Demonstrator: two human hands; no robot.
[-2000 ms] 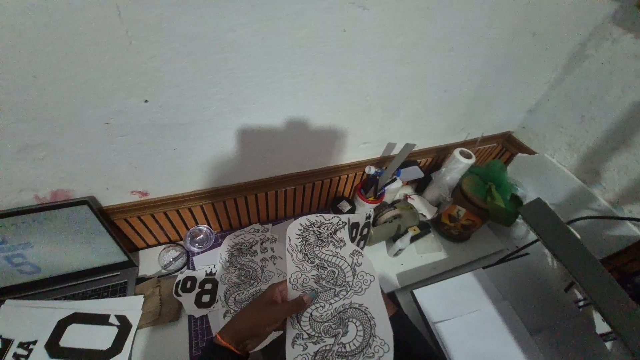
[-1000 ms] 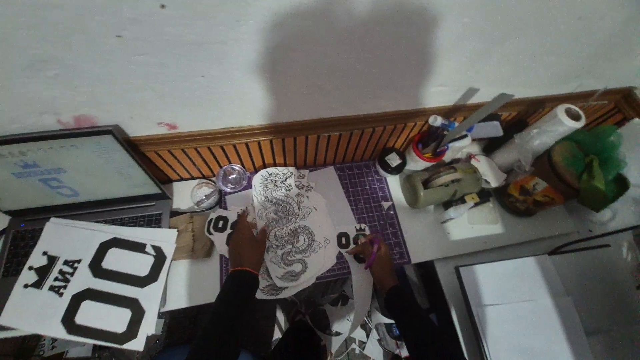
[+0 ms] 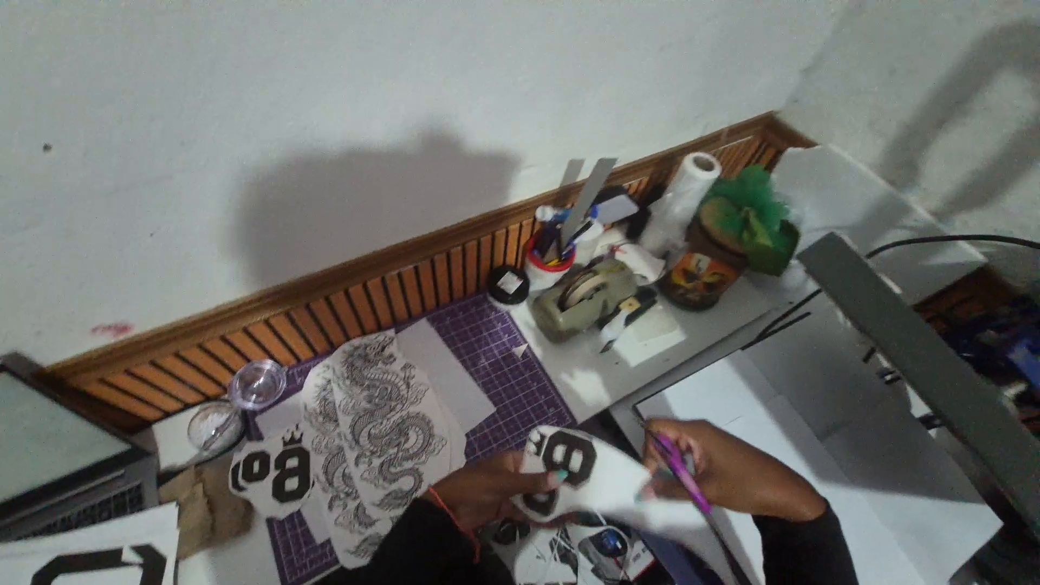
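Observation:
My left hand [image 3: 496, 487] grips a white paper piece [image 3: 597, 475] printed with black numerals, partly hidden by the fingers. My right hand [image 3: 707, 467] holds purple-handled scissors [image 3: 681, 471] and touches the same paper's right end with its fingers. Left of my left hand, cut-out sheets with black dragon drawings [image 3: 382, 431] overlap on a purple gridded cutting mat [image 3: 512, 378]. Beside them lie smaller paper cut-outs with black numerals and a crown [image 3: 291, 479].
A laptop [image 3: 73, 439], printed sheets [image 3: 89, 544] and clear round containers [image 3: 258, 383] stand at left. Further right are a tape dispenser [image 3: 585, 296], a pen cup [image 3: 551, 260], a white roll [image 3: 682, 195] and a brown pot [image 3: 703, 268]. A grey bar [image 3: 918, 366] crosses the right side.
The dragon sheet held two seconds ago now lies on the mat. Both hands have moved right, off the mat, and my left hand now holds a numeral piece. The view has shifted.

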